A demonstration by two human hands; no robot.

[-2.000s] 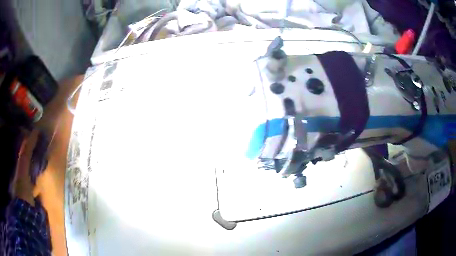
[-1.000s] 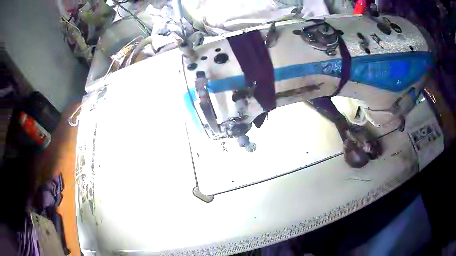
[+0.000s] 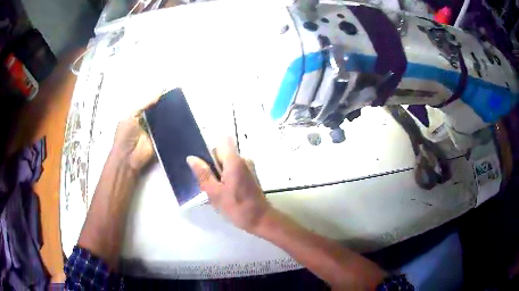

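A smartphone (image 3: 175, 142) with a dark screen and a pale rim is held tilted above the white table (image 3: 188, 238), left of the sewing machine's needle end. My left hand (image 3: 135, 139) holds the phone at its left edge; its fingers are partly hidden behind it. My right hand (image 3: 236, 190) is at the phone's lower right edge, with the thumb over the screen and a finger extended. Whether the right hand grips the phone or only touches it is unclear.
The white sewing machine (image 3: 336, 42) with a blue stripe and dark bands stands at right. Dark-handled scissors (image 3: 429, 167) lie under its arm. Grey-purple cloth (image 3: 23, 221) is at far left. A black and red object (image 3: 21, 77) is at upper left.
Both hands and the phone have come into view over the table. The camera view has shifted, so the machine head appears further right and higher than one second ago.
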